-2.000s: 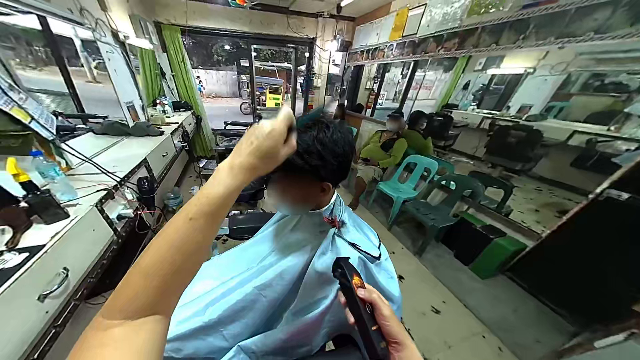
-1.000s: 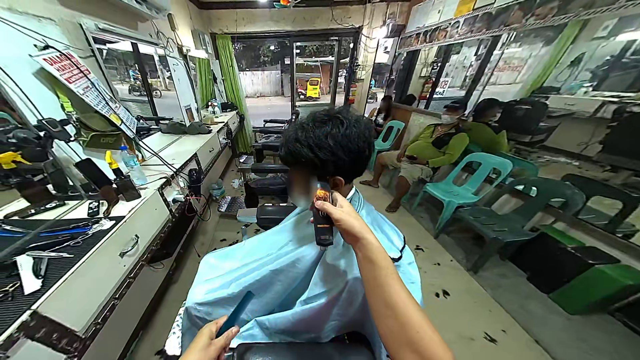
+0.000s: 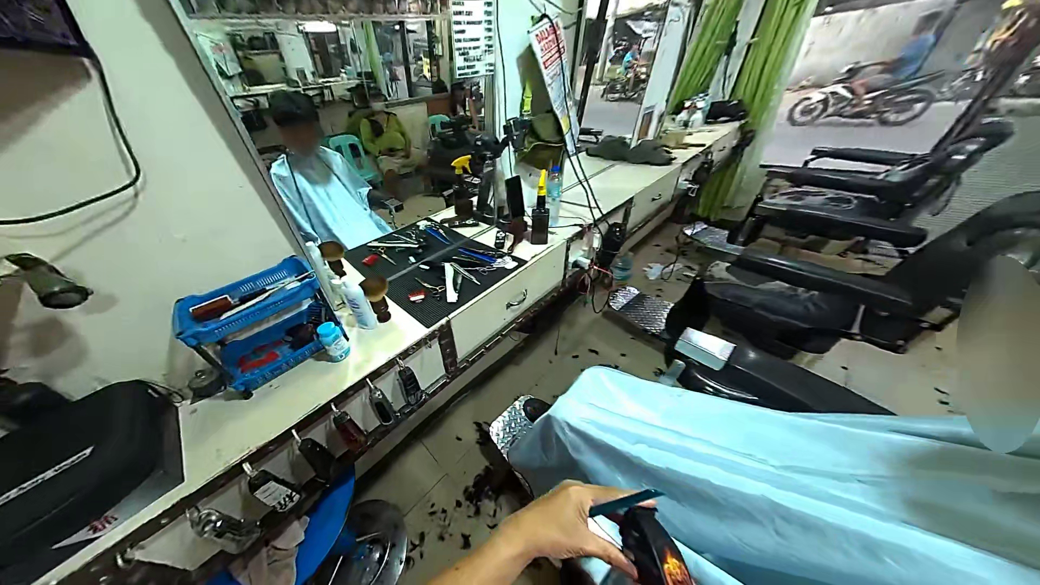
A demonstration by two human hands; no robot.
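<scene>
At the bottom centre, my left hand [image 3: 569, 524] is closed on a dark teal comb [image 3: 626, 502], which sticks out past the index finger. Black hair clippers [image 3: 656, 548] with an orange flame pattern lie against the fingers of this hand; whether it also grips them is unclear. My right hand is out of view. A light blue barber's cape [image 3: 731, 463] spreads over the seated person beyond the clippers. That person's blurred head is at the right edge, and the mirror [image 3: 357, 89] reflects the caped person.
Several clippers [image 3: 349, 426] hang along the white counter [image 3: 366, 357]. On it are a blue plastic rack [image 3: 244, 317], bottles, brushes and a black mat [image 3: 414, 309] with scissors and combs. Black barber chairs [image 3: 780, 301] stand to the right; a fan [image 3: 378, 540] is low near the counter.
The view has swung left and down to the counter. My right hand, which held the clippers near the person's head, has left view; the clippers are now beside my left hand.
</scene>
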